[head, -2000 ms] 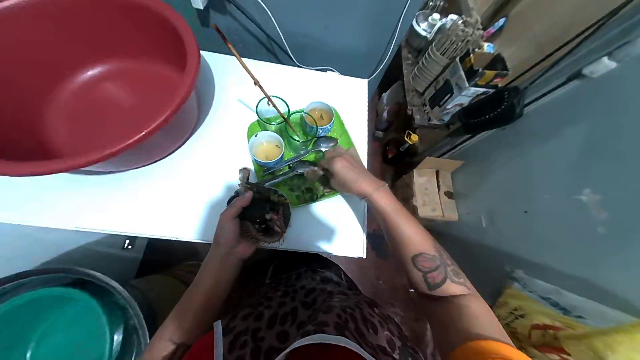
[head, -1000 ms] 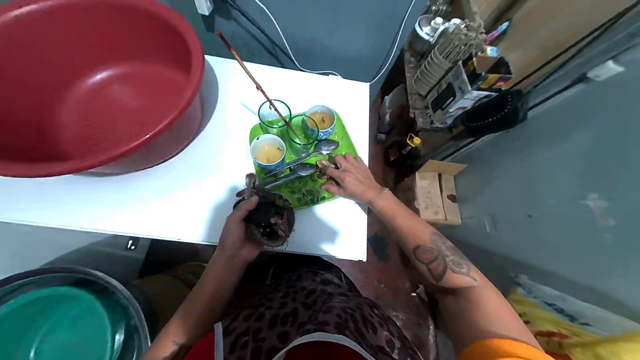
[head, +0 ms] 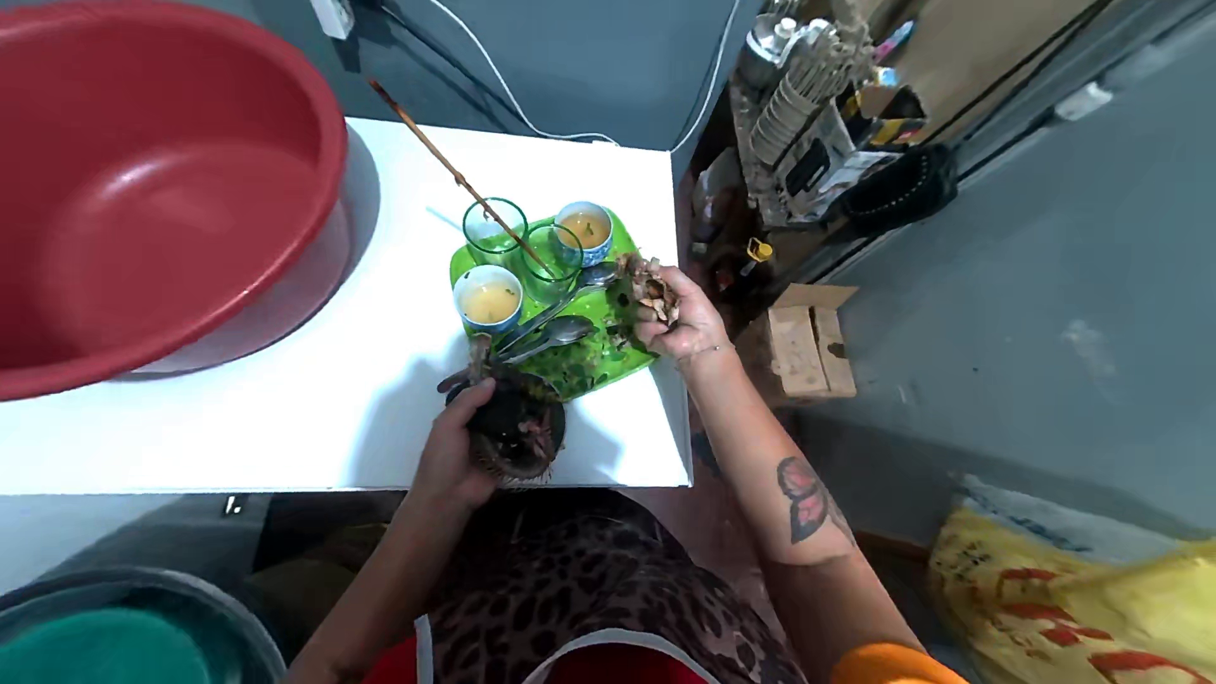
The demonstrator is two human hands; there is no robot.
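Observation:
My left hand (head: 461,442) grips a dark round bowl-like vessel (head: 518,423) with a stem-like part on top, at the table's front edge. My right hand (head: 684,318) holds a clump of brownish, flaky scraps (head: 655,288) over the right side of a green tray (head: 608,366). On the tray are two metal spoons (head: 562,332), two blue-patterned cups (head: 488,299) with yellowish liquid, and two green-rimmed glasses (head: 551,271). A thin brown stick (head: 437,152) leans out of one glass. Dark green bits lie on the tray.
A large red plastic basin (head: 190,190) stands on the white table (head: 237,418) at left. Below is a green basin (head: 104,651) inside a dark one. Right of the table are an open cardboard box (head: 812,351), a cluttered shelf (head: 750,161) and a yellow sack (head: 1092,608).
My right hand has lifted off the tray's surface with scraps now plainly visible in its fingers. My left hand keeps its hold on the dark vessel.

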